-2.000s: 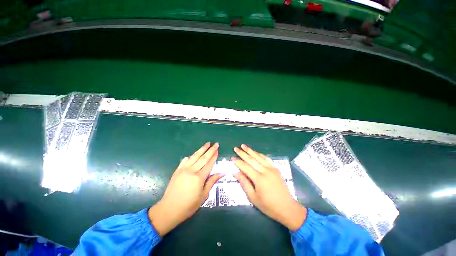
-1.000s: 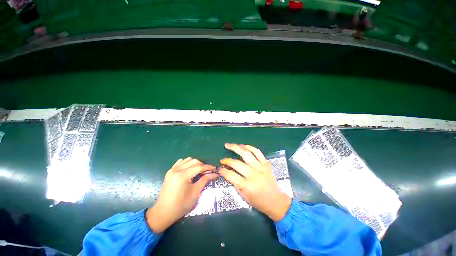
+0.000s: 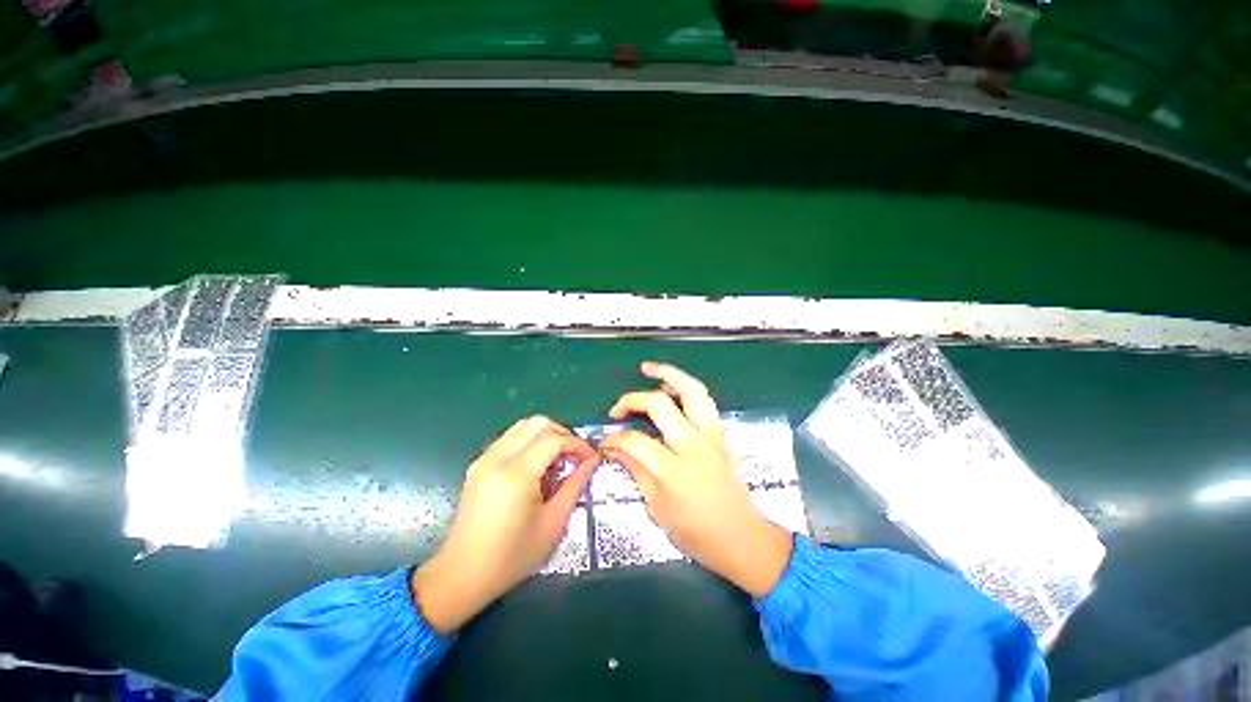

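Observation:
A patterned sheet (image 3: 638, 535) with speckled blocks and dark divider lines lies flat on the dark green bench, partly under both hands. My left hand (image 3: 515, 501) is at its left part, thumb and forefinger pinched together. My right hand (image 3: 700, 487) is over its middle, thumb and forefinger meeting the left fingertips, the other fingers raised. A tiny dark piece seems to be between the fingertips; it is mostly hidden, and I cannot tell which hand grips it.
Overlapping patterned sheets (image 3: 954, 480) lie slanted at the right. Another pile of sheets (image 3: 192, 412) lies at the left, reaching onto the white strip (image 3: 659, 313). Beyond the strip is a lower green surface (image 3: 617, 240). A small pale speck (image 3: 612, 664) lies near the front.
From lying flat and apart on the sheet, both hands have come together at the fingertips. Since one second ago, the sheet sits straighter and the hands have shifted slightly away from me.

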